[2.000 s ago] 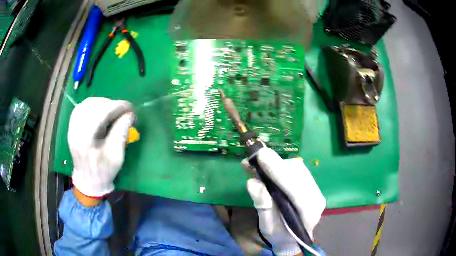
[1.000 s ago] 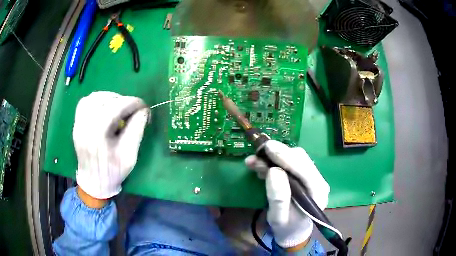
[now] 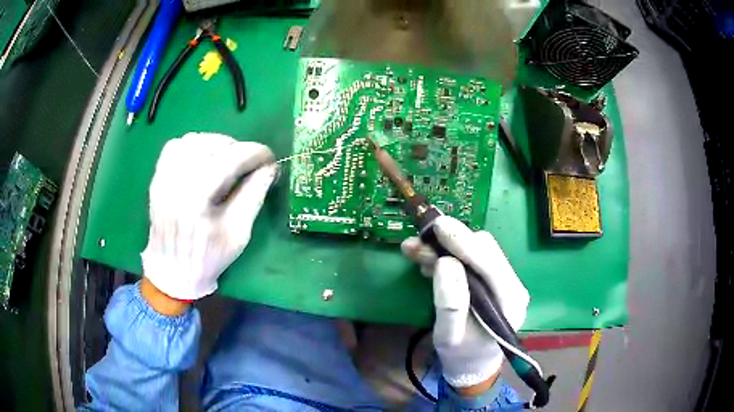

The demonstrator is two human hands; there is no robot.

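A green circuit board (image 3: 451, 173) lies on the green mat with its solder side up. My left hand (image 3: 205, 209), in a white knit glove, is left of the board and pinches a thin silvery solder wire (image 3: 310, 154) that runs right over the board. My right hand (image 3: 475, 298), also gloved, is at the board's lower right edge and holds the soldering iron (image 3: 394, 175) by its black handle. The iron's tip is at the pads near the board's middle. Whether tip and wire touch the same joint is too small to tell.
An iron stand (image 3: 563, 133) with a yellow sponge (image 3: 574, 204) stands right of the board. A black fan (image 3: 581, 48) is behind it. A fume hood (image 3: 410, 36) hangs over the board's back edge. Cutters (image 3: 195, 64) and a blue tube (image 3: 153, 64) lie back left. Another board (image 3: 22, 217) is far left.
My left hand has moved right, closer to the board, with the solder wire. The iron's tip stays near the middle pads. The view has shifted slightly.
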